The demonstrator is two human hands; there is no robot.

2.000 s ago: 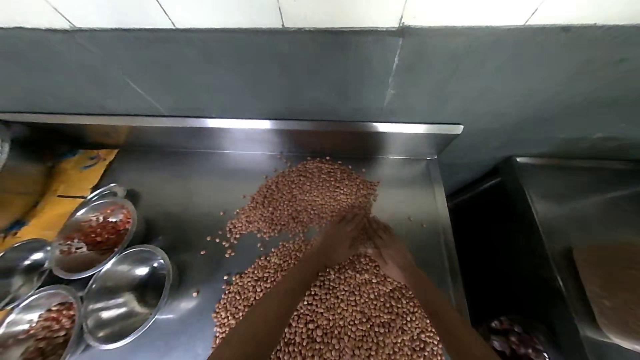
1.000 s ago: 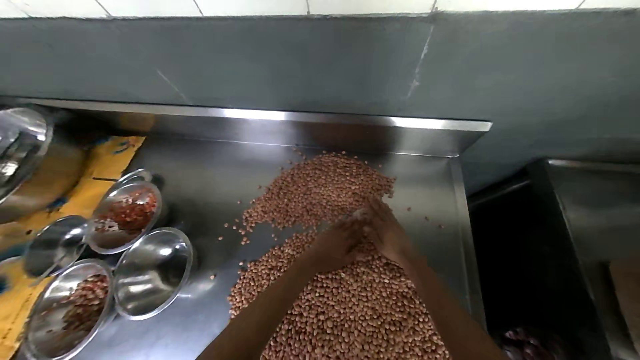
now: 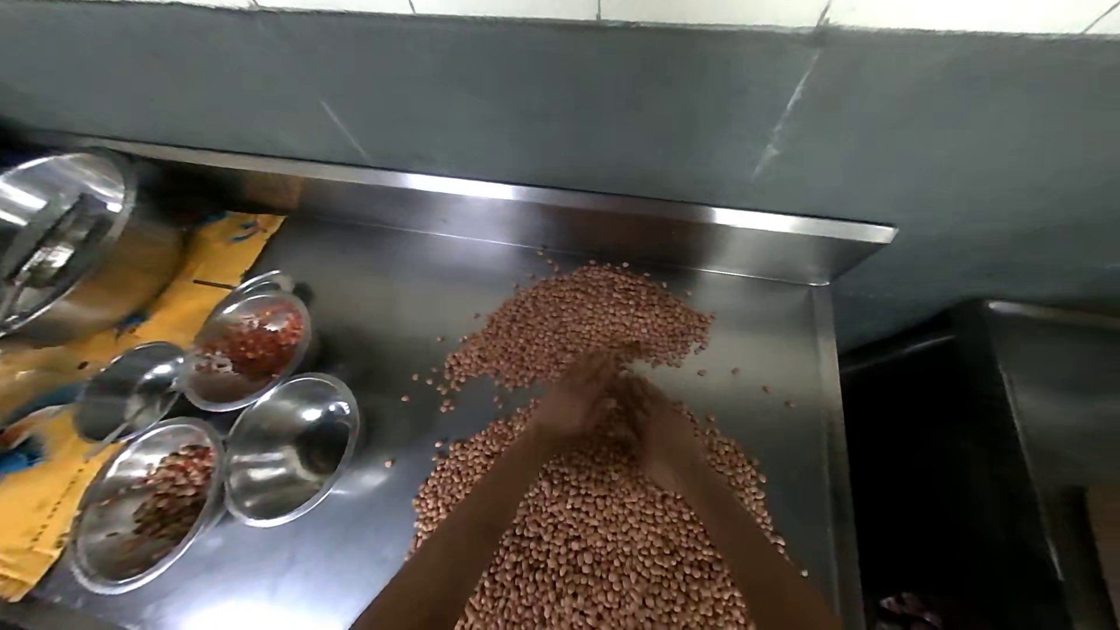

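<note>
Reddish-brown shelled peanuts or similar small nuts lie in two joined piles on a stainless steel worktop. The far pile is near the back edge; the larger near pile spreads between my forearms. My left hand and my right hand are close together where the piles meet, both touching the nuts. Motion blur covers the fingers, so what they hold, if anything, is unclear. Loose nuts are scattered around the far pile.
At left stand an empty steel bowl, a bowl with red bits, a bowl with darker pieces, a smaller bowl and a large steel pot by a yellow sack. A steel upstand borders the back.
The hands remain together at the junction of the piles. The view has shifted somewhat, showing more of the pot and sack at left.
</note>
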